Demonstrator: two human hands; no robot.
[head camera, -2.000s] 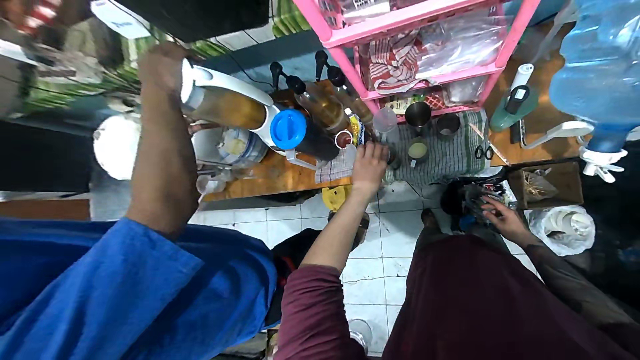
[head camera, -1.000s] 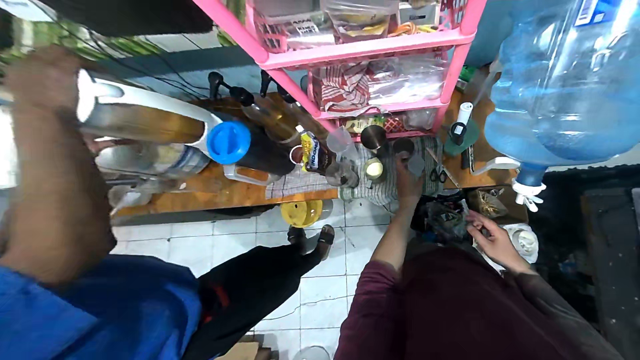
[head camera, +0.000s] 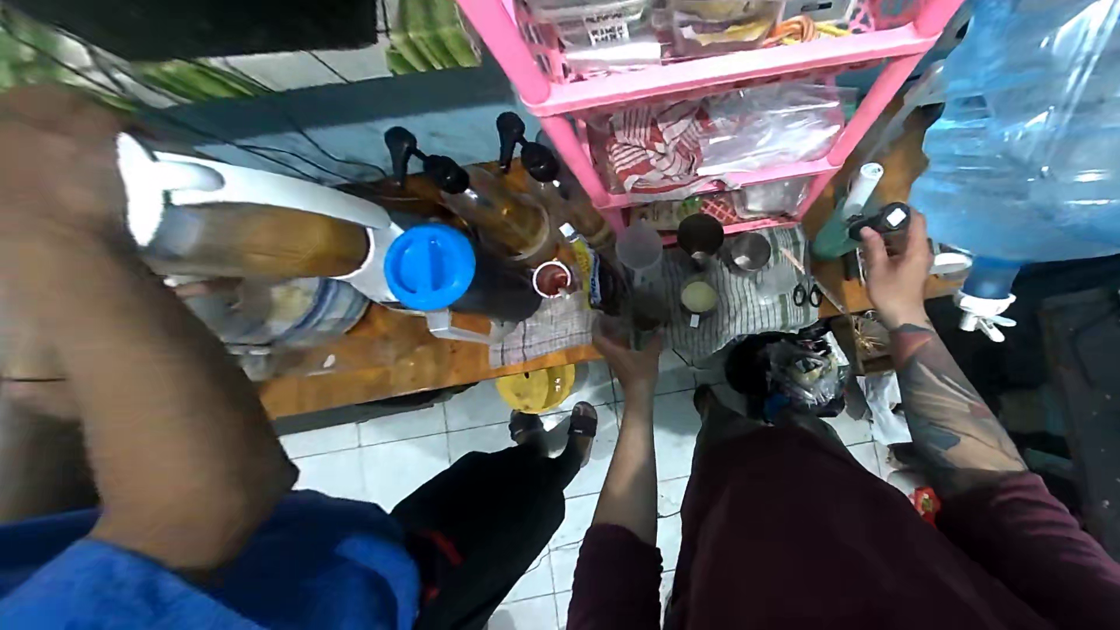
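My left hand (head camera: 632, 350) is closed around a clear cup (head camera: 647, 306) with a dark bottom, at the table's front edge. Just behind stands another clear plastic cup (head camera: 640, 247). To its right are a cup of pale liquid (head camera: 698, 297), a dark cup (head camera: 700, 236) and a metal cup (head camera: 751, 252), on or beside a striped cloth (head camera: 735, 302). My right hand (head camera: 901, 262) grips a small black object (head camera: 882, 222) beside a green bottle (head camera: 836, 234); what the object is cannot be told. Black-handled scissors (head camera: 807, 294) lie between my hands.
A pink plastic shelf (head camera: 735, 66) stands behind the cups. A large blue water bottle (head camera: 1032, 140) with a white tap hangs over the right. At left, a co-worker's arm (head camera: 166, 376) reaches past a blue-lidded pitcher (head camera: 429, 267). Pump bottles (head camera: 503, 214) stand behind. Bags (head camera: 801, 367) sit below the table.
My right hand has gone from the bags below the table up to the black object by the green bottle. My left hand has moved left from the dark cups to the clear cup.
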